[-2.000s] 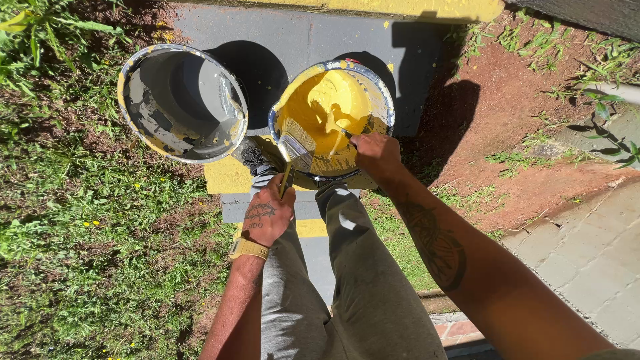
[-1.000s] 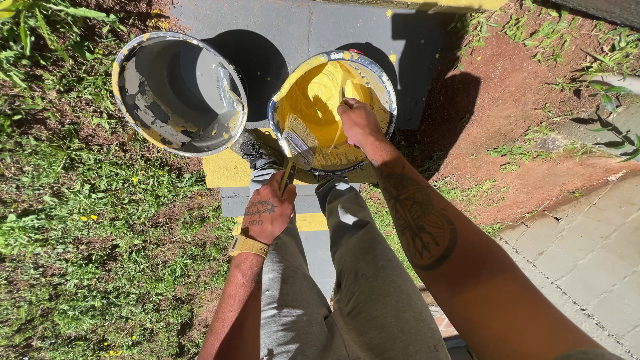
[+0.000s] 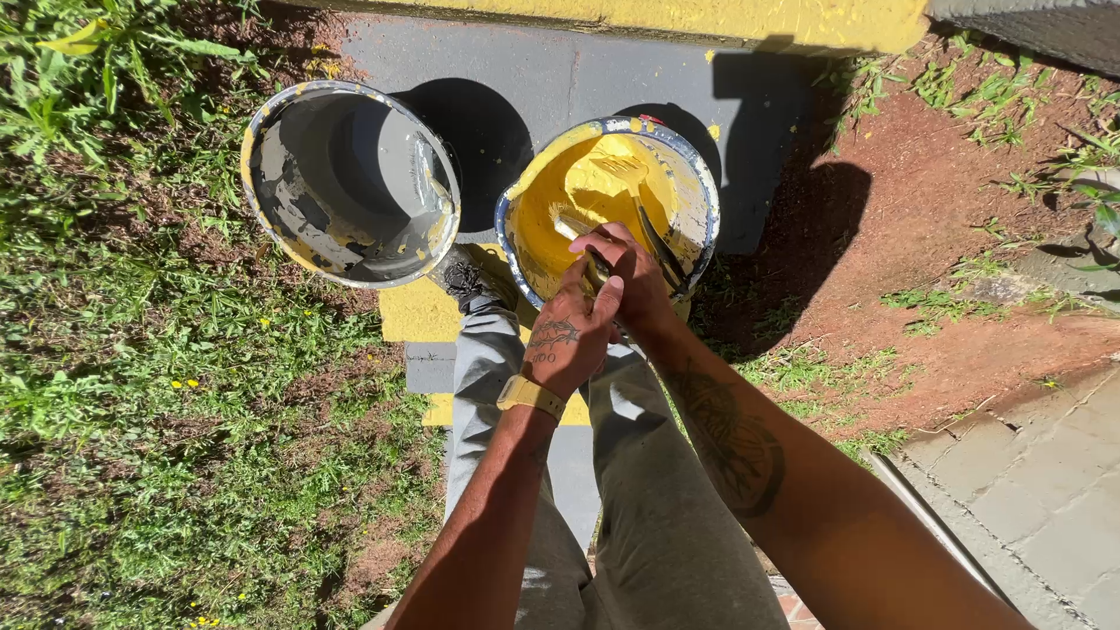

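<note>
A bucket of yellow paint (image 3: 700, 175) stands on the grey painted step. Over its near rim my left hand (image 3: 560, 337) and my right hand (image 3: 634, 280) meet around the handle of a paintbrush (image 3: 570, 226), whose bristles point into the bucket. Fingers hide most of the handle. A fork-like stirring tool (image 3: 662, 243) with a dark handle leans inside the same bucket, its slotted end coated in yellow, just beyond my right hand. Left of it stands a second bucket (image 3: 302, 210), holding grey paint, its wall smeared with grey, black and yellow.
Grey step (image 3: 542, 61) with yellow edges (image 3: 420, 311) lies under the buckets. Weedy grass (image 3: 219, 455) spreads at the left, bare red soil (image 3: 927, 201) at the right. Grey paving (image 3: 1050, 499) fills the lower right. My legs stand just below the paint bucket.
My right hand has let go of the stirring tool, which now leans in the bucket, and has come to the brush. My left hand has moved up with the brush, over the yellow paint.
</note>
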